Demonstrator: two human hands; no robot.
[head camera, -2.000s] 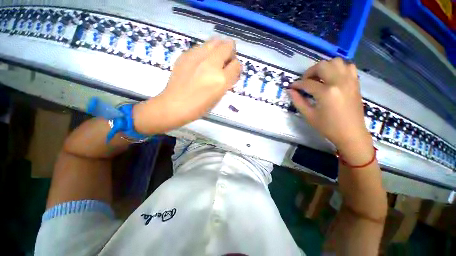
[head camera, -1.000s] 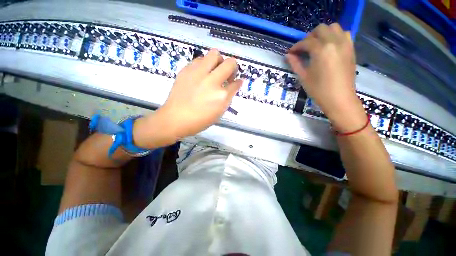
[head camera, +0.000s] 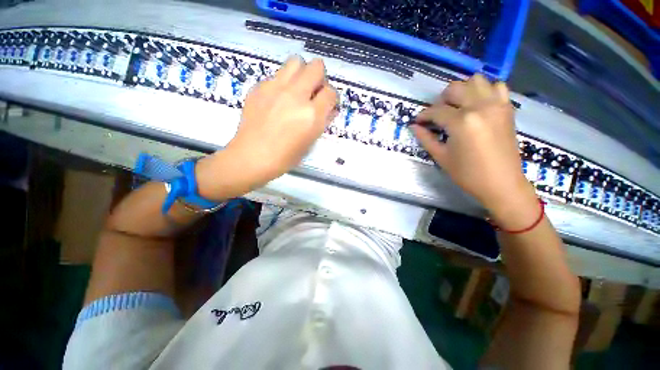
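Observation:
A long row of white circuit board panels (head camera: 371, 123), crowded with black, silver and blue parts, lies on the conveyor. My left hand (head camera: 284, 123) is over the row at centre, back up, fingers bent; its fingertips and anything in them are hidden. My right hand (head camera: 474, 137) is over the row further right, with thumb and forefinger pinched at the boards' back edge on a tiny dark component (head camera: 417, 124). A blue bin (head camera: 499, 43) heaped with black components stands behind the boards.
Thin black toothed strips (head camera: 358, 56) lie between bin and boards. A small dark piece (head camera: 340, 161) is on the pale conveyor rail (head camera: 304, 173). A dark flat rectangular object (head camera: 463, 233) is at the near edge. Another blue bin (head camera: 622, 25) is at upper right.
My right hand has moved from near the bin's front edge back down to the boards. My left hand has shifted slightly up and left along the row.

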